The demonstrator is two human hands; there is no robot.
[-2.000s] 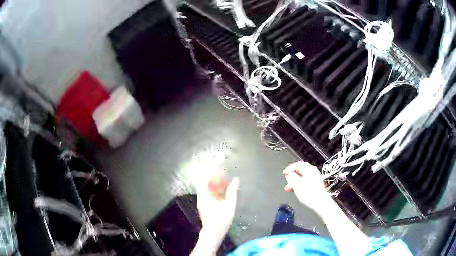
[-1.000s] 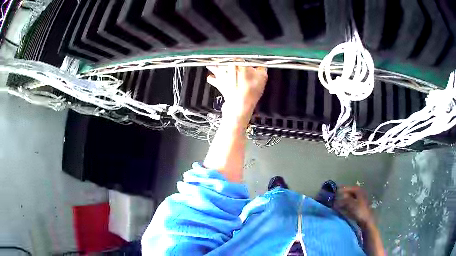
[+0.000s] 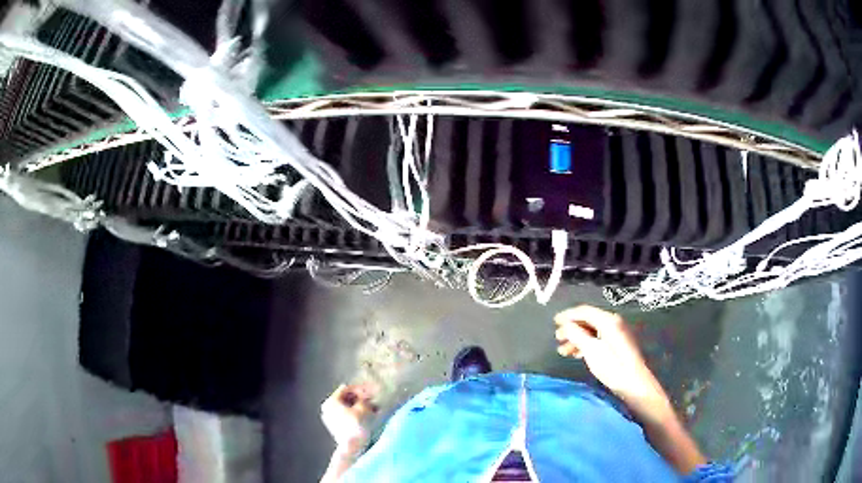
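Observation:
A dark flat device (image 3: 560,179) with a blue battery icon lies among the slots of the black ribbed foam (image 3: 652,184) on the rack's lower tier. A white plug (image 3: 560,241) is at its near edge, and its white cable loops down to the left. My right hand (image 3: 603,347) is below and right of the plug, apart from it, fingers loosely curled, with nothing visible in it. My left hand (image 3: 348,415) is low at the left, small and blurred, with fingers curled; whether it holds anything is unclear.
White cable bundles hang at the left (image 3: 227,104) and right (image 3: 756,245) of the shelf edge (image 3: 529,104). A black block (image 3: 180,311), a white box (image 3: 217,443) and a red item (image 3: 142,458) are at the lower left. A shoe (image 3: 470,362) shows on the floor.
The view has shifted, and the device with its plug shows. My left hand has come back from the shelf to the lower left. My right hand has moved up toward the rack.

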